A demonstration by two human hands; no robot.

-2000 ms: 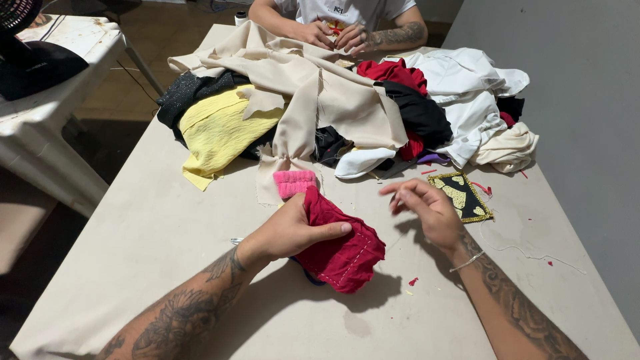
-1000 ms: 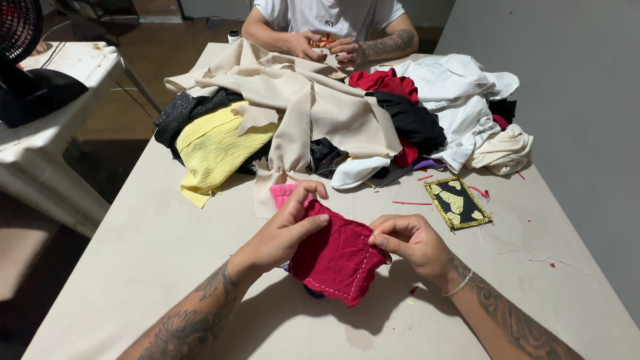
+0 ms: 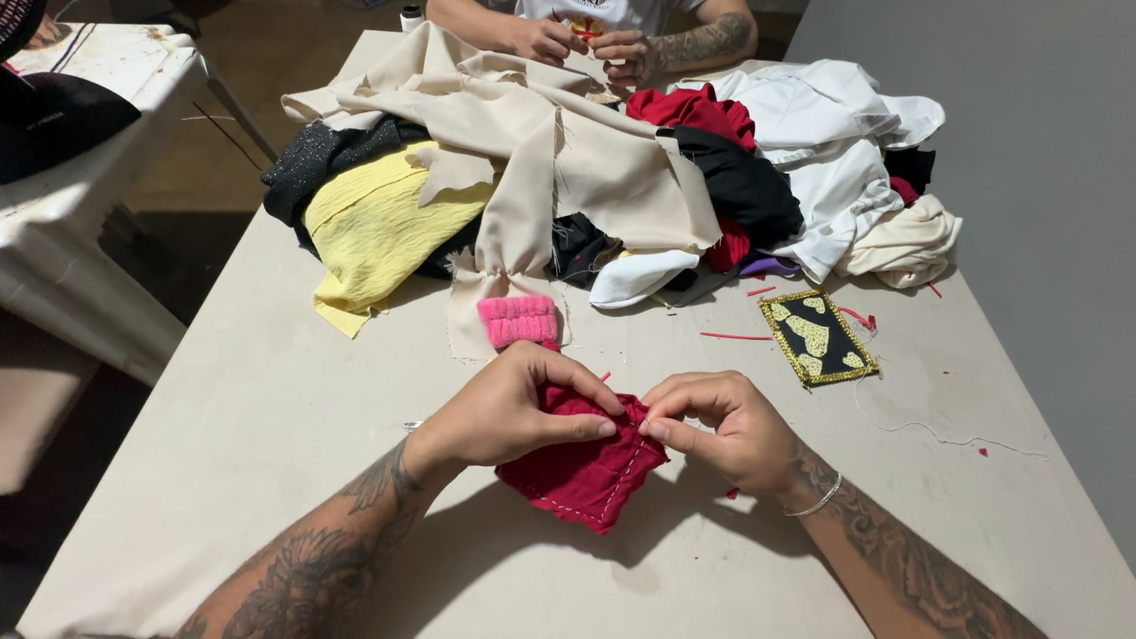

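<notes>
A piece of red fabric [image 3: 577,479] with white running stitches along its edges is held up over the table. My left hand [image 3: 524,404] grips its upper part between thumb and fingers. At the upper right corner, my right hand [image 3: 723,426] pinches the fabric edge or its thread; a needle cannot be made out. Just beyond my left hand lies a pink terry wristband or pad [image 3: 517,320]. Right of my hands rests a black patch with gold trim and pale crocheted-looking shapes [image 3: 808,333].
A heap of cloth spans the far table: beige fabric [image 3: 612,177], yellow fabric [image 3: 382,222], black fabric [image 3: 737,182] and white fabric [image 3: 799,106]. Red scraps and a loose white thread [image 3: 941,437] lie at right. Behind the heap, a person's hands [image 3: 586,44] hold something small.
My right hand, off the cloth two seconds ago, has come to its edge and now pinches at the upper right corner. My left hand still holds the red fabric, which has turned a little.
</notes>
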